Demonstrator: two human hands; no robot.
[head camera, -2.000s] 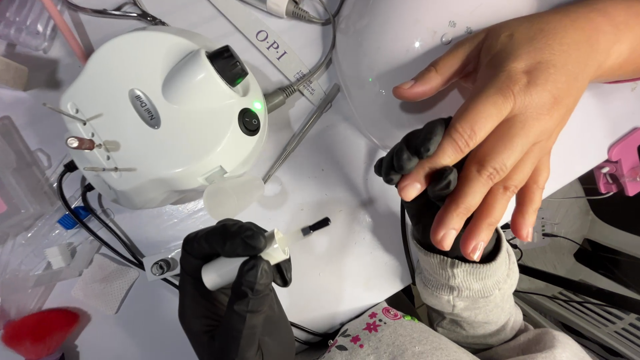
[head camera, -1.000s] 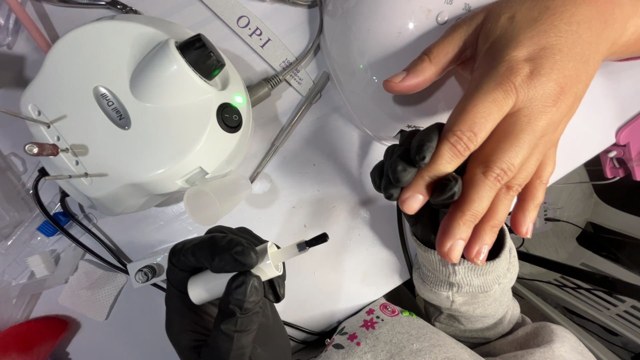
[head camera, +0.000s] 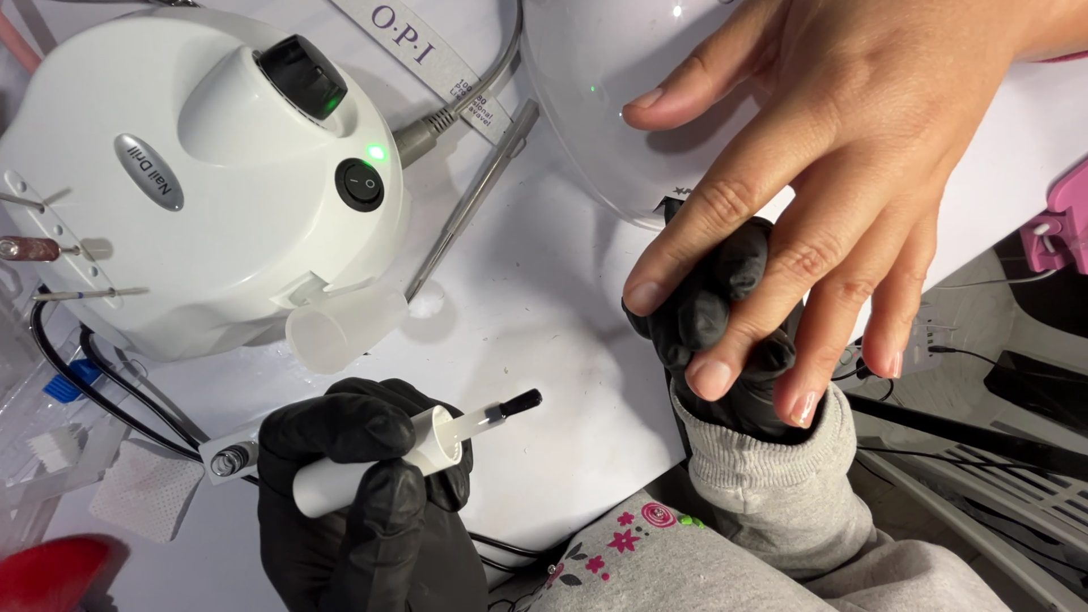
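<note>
My left hand (head camera: 365, 476), in a black glove, grips the white cap (head camera: 374, 472) of a nail polish brush (head camera: 501, 408). Its dark-tipped bristles point right, apart from the other person's nails. A white bottle with a threaded neck (head camera: 229, 459) lies right beside this hand; whether the hand touches it is hidden. My right hand (head camera: 722, 314), also black-gloved and in a grey cuff, is beneath the other person's bare hand (head camera: 841, 187), its fingers curled up between that hand's spread fingers. Much of my right hand is covered.
A white nail drill unit (head camera: 195, 178) with a lit green light stands at left, a translucent cup (head camera: 344, 327) at its edge. A metal tool (head camera: 472, 204) and a nail file (head camera: 425, 59) lie behind. A pale rounded device (head camera: 586, 110) sits under the person's thumb.
The view has shifted somewhat, so the drill unit appears farther left. My left hand still holds the brush, and my right hand stays under the other person's hand.
</note>
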